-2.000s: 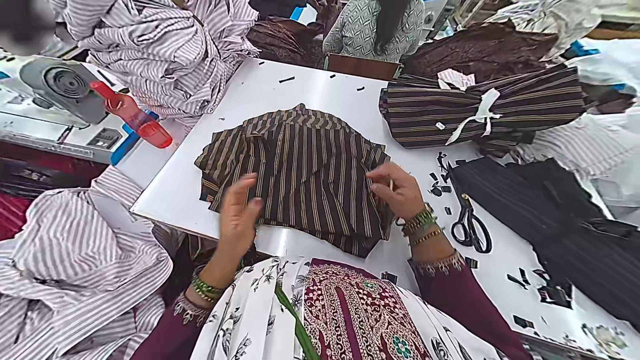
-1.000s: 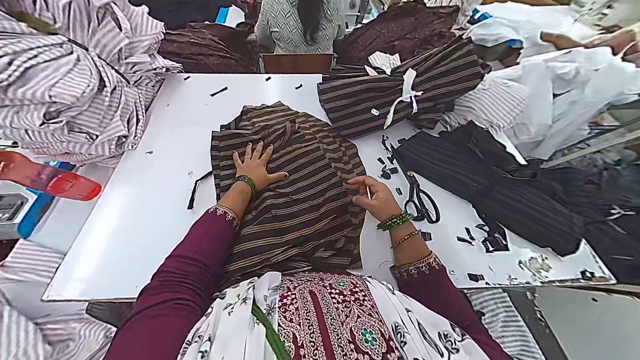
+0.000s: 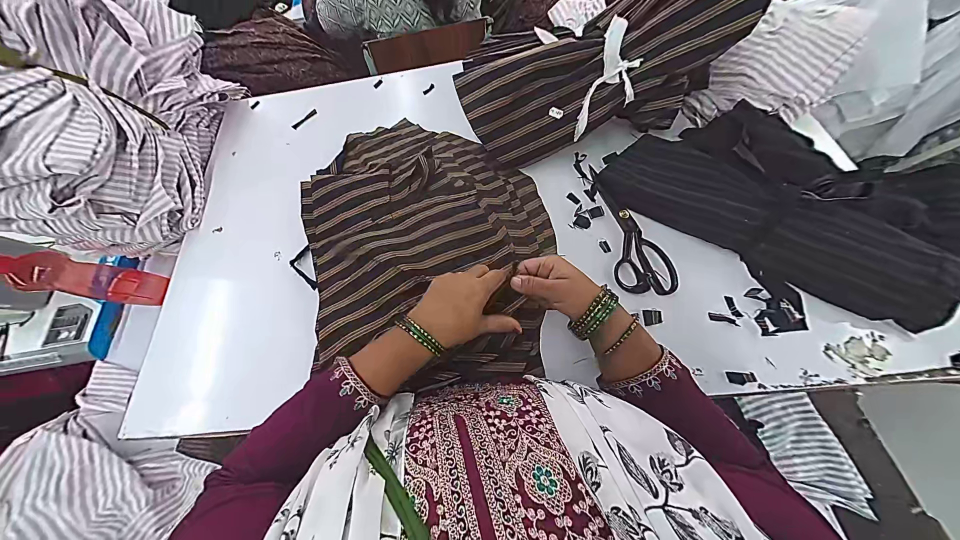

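A dark striped cloth piece (image 3: 405,232) with thin tan lines lies spread over the white tabletop (image 3: 217,315). My left hand (image 3: 461,307) rests on its lower right part, thumb and forefinger extended toward my other hand. With thumb and forefinger together, my right hand (image 3: 555,283) pinches a small part of the cloth's right side, close to my left fingertips. The pinched spot is mostly hidden by the fingers. Black-handled scissors (image 3: 637,251) lie to the right of my right hand, their blades partly against dark fabric.
A striped cloth bundle (image 3: 525,97) tied with a white strip lies behind. Folded dark fabric (image 3: 780,217) is at right, with small dark scraps (image 3: 589,214) near the scissors. White-and-grey striped garments (image 3: 97,150) are heaped at left, above a red plastic object (image 3: 90,277). A person sits beyond the table.
My left hand has moved from lying spread on the cloth's upper left to its lower right, beside my right hand. The two hands were apart earlier.
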